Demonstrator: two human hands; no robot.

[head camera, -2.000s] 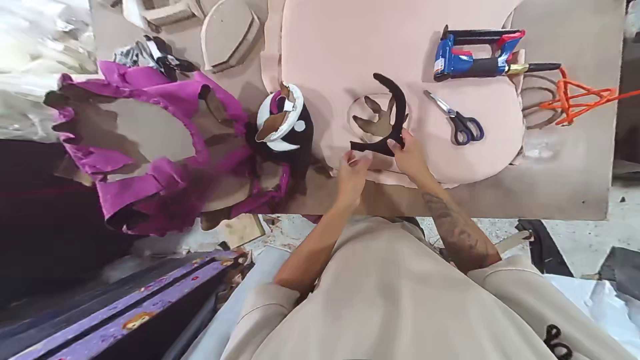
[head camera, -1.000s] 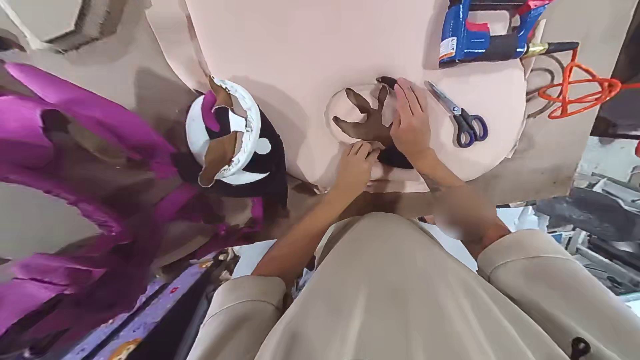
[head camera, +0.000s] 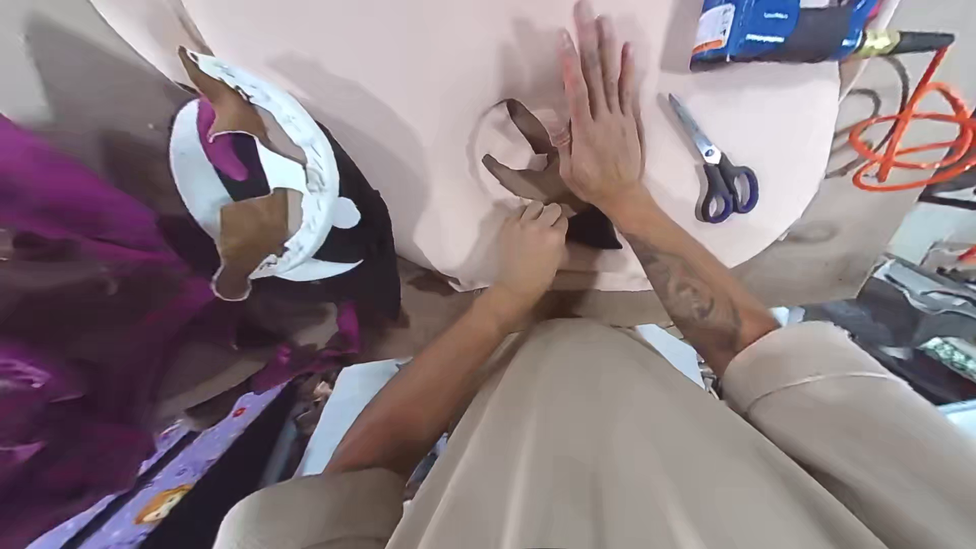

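Note:
A brown curved cutout piece point(head camera: 526, 179) with pointed prongs lies on the pale pink padded panel point(head camera: 427, 114). My left hand point(head camera: 534, 236) has its fingers curled at the lower edge of this piece; whether they pinch it is hidden. My right hand point(head camera: 606, 130) lies flat with fingers extended, its palm over the right part of the piece. Black fabric point(head camera: 595, 229) shows below my right palm, between the hands. Scissors point(head camera: 713, 156) with dark handles rest on the panel to the right of my right hand, blades a little apart.
At upper right lies a blue pneumatic stapler point(head camera: 778, 30) with an orange coiled hose point(head camera: 907, 145). On the left is a white, brown and black piece point(head camera: 305, 175) with a stapled rim. Purple fabric point(head camera: 84, 252) spreads over the far left.
My right hand has flattened with fingers extended over the piece. The black strip that stood curved up between my hands two seconds ago is now mostly covered. The view has moved closer.

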